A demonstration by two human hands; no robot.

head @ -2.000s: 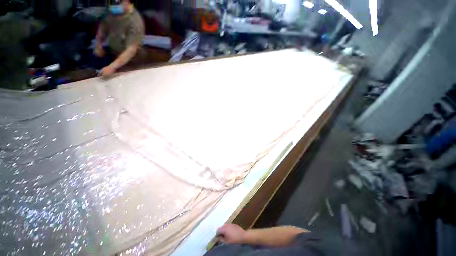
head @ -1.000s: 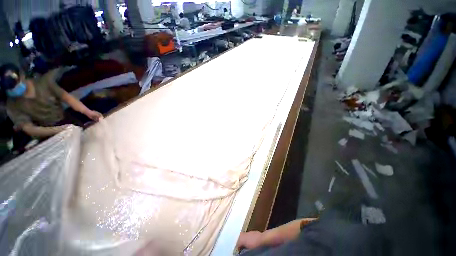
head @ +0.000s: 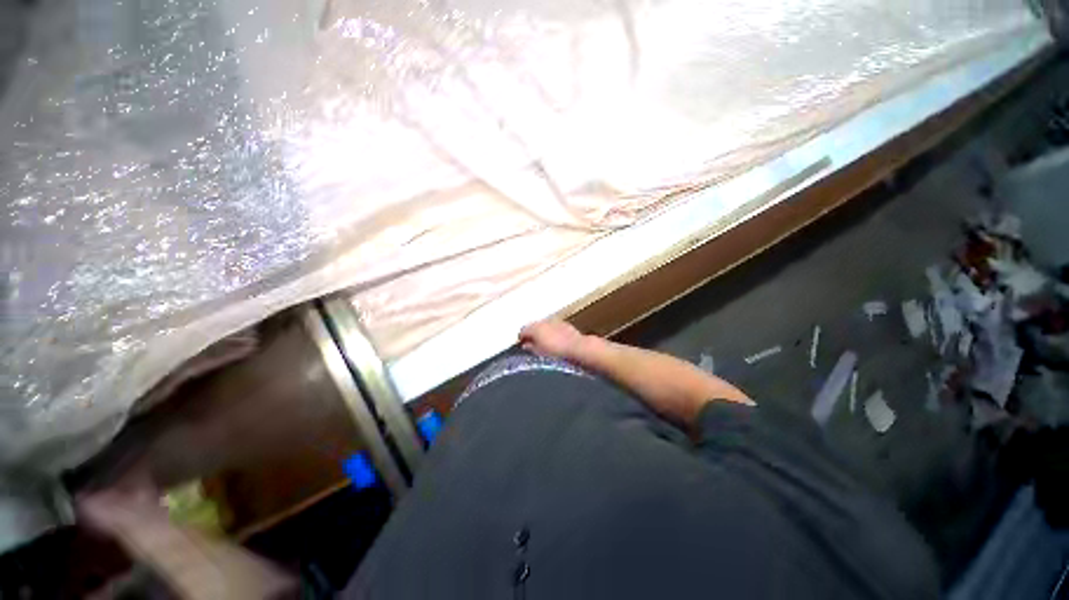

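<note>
Sequin fabric (head: 387,129), beige-pink and glittering, covers the table and glares white at the centre. Rippled folds lie along its near edge. A white underlay strip (head: 469,342) shows between cloth and brown table edge. A yellow-tan ruler (head: 750,211) lies along the strip. My right hand (head: 551,340) rests curled at the table edge, near the strip; its grip is unclear. My left hand (head: 111,502) is low at the far left, blurred, near the hanging cloth edge; whether it holds the cloth cannot be told.
A metal guide rail (head: 366,393) with blue parts crosses the table, its far part under the cloth. A yellow block (head: 197,506) lies beside my left forearm. Grey floor at the right carries fabric scraps (head: 838,387). A pale pillar base stands at the upper right.
The view has swung down and left. The rail, yellow block and my left forearm now show. The other person is out of view. Cloth now lies over part of the rail; my right hand stays at the edge.
</note>
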